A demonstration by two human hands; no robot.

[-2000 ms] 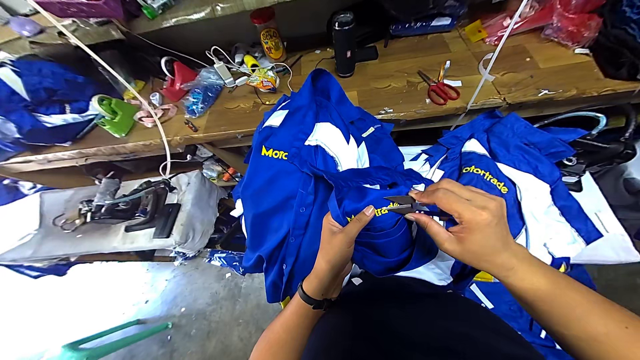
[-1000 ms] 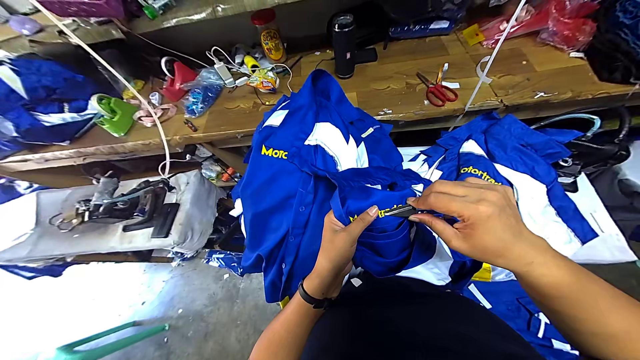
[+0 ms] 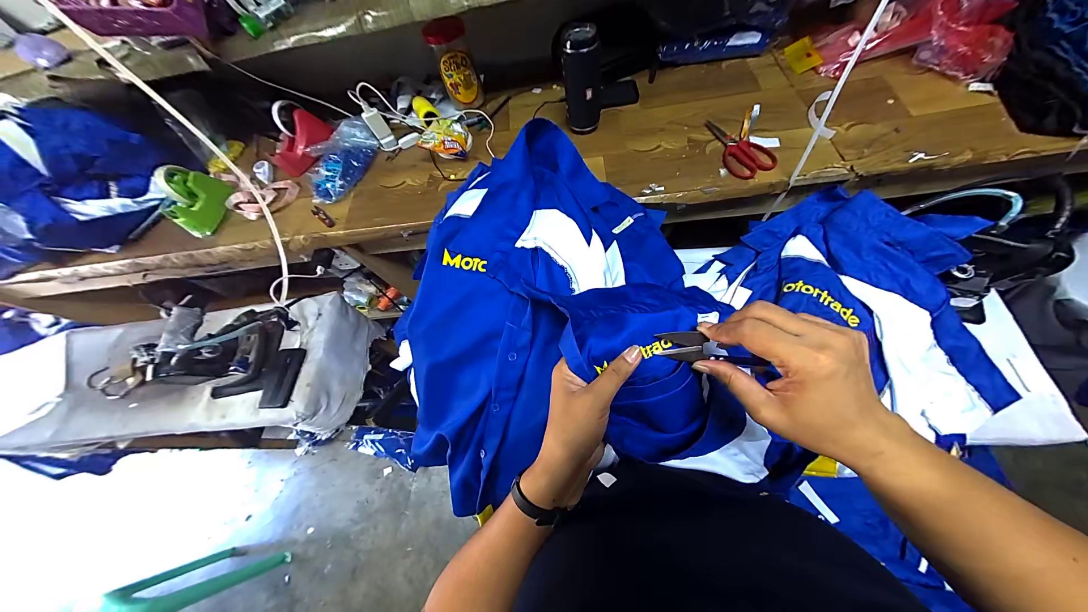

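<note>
A blue and white shirt [image 3: 476,340] with yellow embroidered lettering is spread before me. My left hand [image 3: 586,408], with a dark band at the wrist, grips a bunched blue garment part [image 3: 663,416], its thumb beside yellow embroidery. Thread snips [image 3: 684,344] with dark blades are pinched between the thumb and fingers of my right hand [image 3: 790,365]. Their tips lie at the embroidered letters, close to my left thumb. To the right lies another blue and white garment [image 3: 901,297] with similar lettering.
On the wooden table [image 3: 680,161] behind lie red-handled scissors [image 3: 748,157], a black cylindrical speaker or flask [image 3: 581,81], a red-lidded jar [image 3: 455,64] and a green tape dispenser [image 3: 195,200]. A cloth-covered surface [image 3: 331,357] with clamp-like metal parts is at left. A white cord [image 3: 195,127] hangs in front.
The snips in my right hand have shifted slightly along the embroidery, and their blades now look spread apart, where one second ago they looked closed. My left hand keeps its hold.
</note>
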